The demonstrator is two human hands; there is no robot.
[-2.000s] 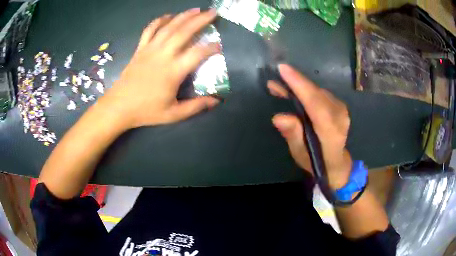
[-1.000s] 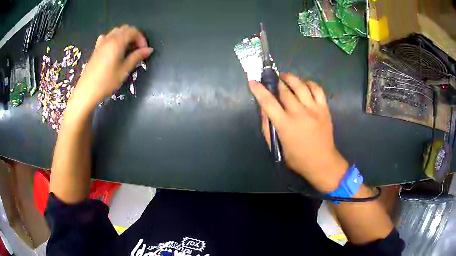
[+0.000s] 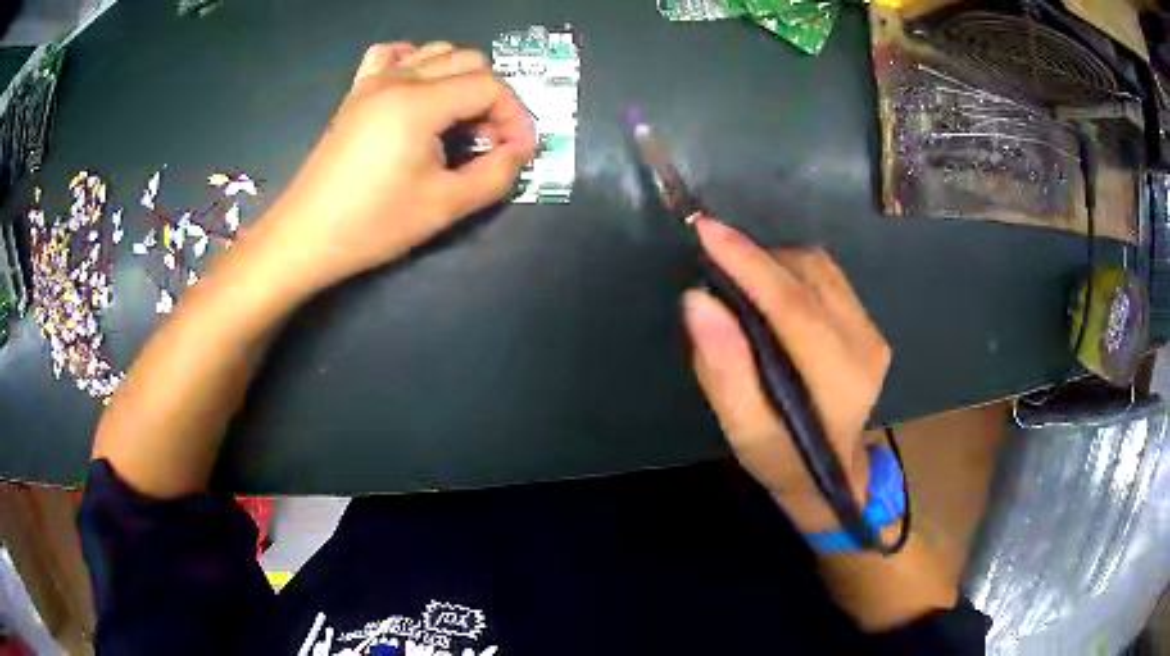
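A small green and white circuit board [image 3: 552,109] lies on the dark green bench mat at the top centre. My left hand [image 3: 430,147] is at the board's left edge, thumb and fingertips pinched on a small leaded component [image 3: 476,145], partly hidden by the fingers. My right hand [image 3: 796,340] holds a black soldering iron [image 3: 770,359] like a pen. The iron's tip is right of the board and does not touch it. Small white and yellow leaded components [image 3: 77,288] lie scattered on the mat at the left.
Several green boards [image 3: 796,18] lie at the top centre-right. A stained brown board [image 3: 975,160] and a round black grille [image 3: 1033,51] are at the upper right. A yellow-green solder reel [image 3: 1111,320] sits at the right table edge. Dark slim parts [image 3: 26,115] are at the far left.
My left hand has moved right from the component pile to the board. The board now lies upright in view, and the iron has moved off it to the right.
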